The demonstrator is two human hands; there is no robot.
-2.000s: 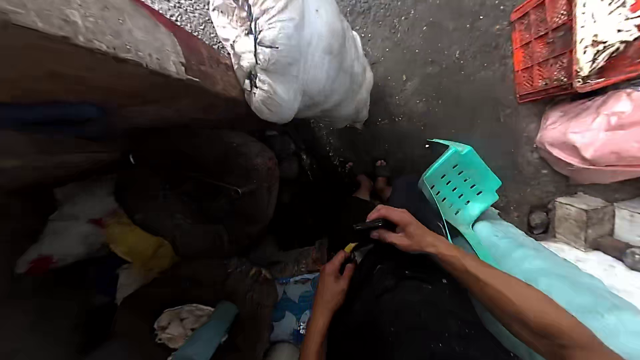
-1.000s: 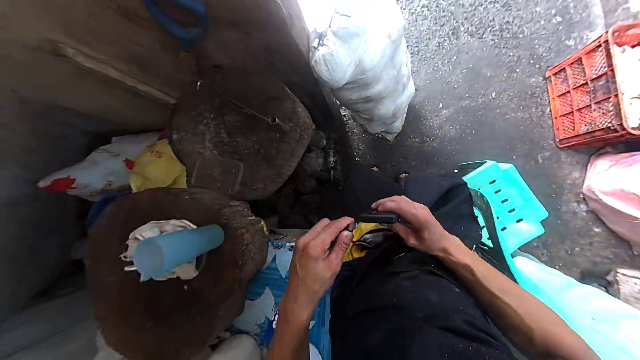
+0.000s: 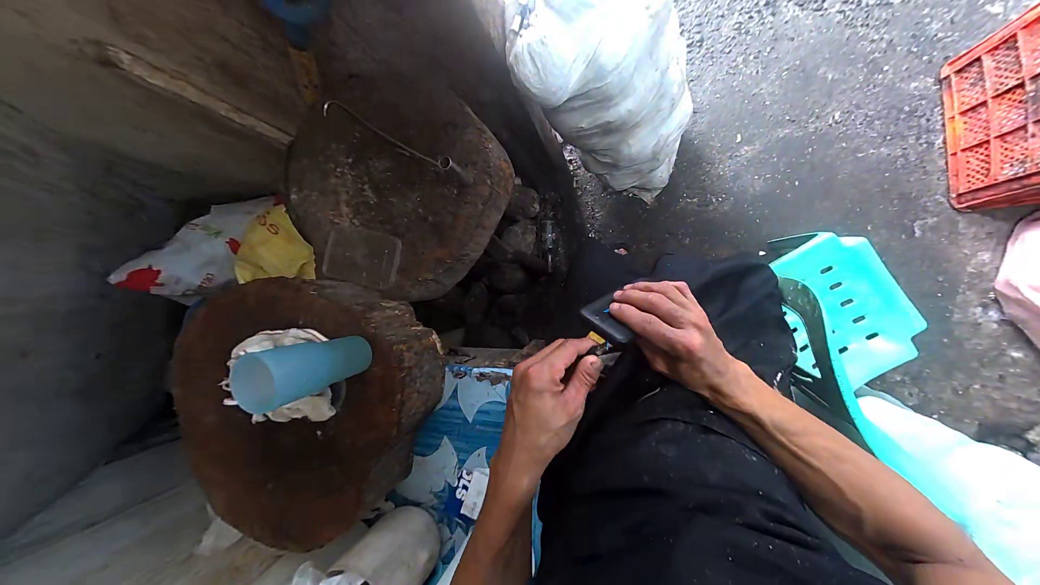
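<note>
My right hand (image 3: 678, 337) is closed around a flat black device (image 3: 608, 318), perhaps a phone, above my dark trousers. Just left of it, my left hand (image 3: 556, 386) pinches a small yellow-tipped piece (image 3: 597, 337) against the device's lower end. What that piece is, I cannot tell. A round wooden block (image 3: 268, 471) stands to the left, with a translucent blue plastic cup (image 3: 313, 370) lying on a whitish cloth (image 3: 317, 406). Behind it, a larger wooden block (image 3: 390, 203) bears a thin metal hook (image 3: 382, 134) and a clear, flat rectangular piece (image 3: 361, 256).
A stuffed white sack (image 3: 609, 89) stands ahead. A turquoise plastic chair (image 3: 853, 301) is at my right, a red plastic crate (image 3: 991, 114) farther right. White and yellow plastic bags (image 3: 203, 252) lie by the wall. Stones (image 3: 512, 260) fill the gap beside the larger block.
The view has swung, bringing the wooden blocks nearer the middle. Both hands stay together at the black device, which now shows a broader face than one second ago.
</note>
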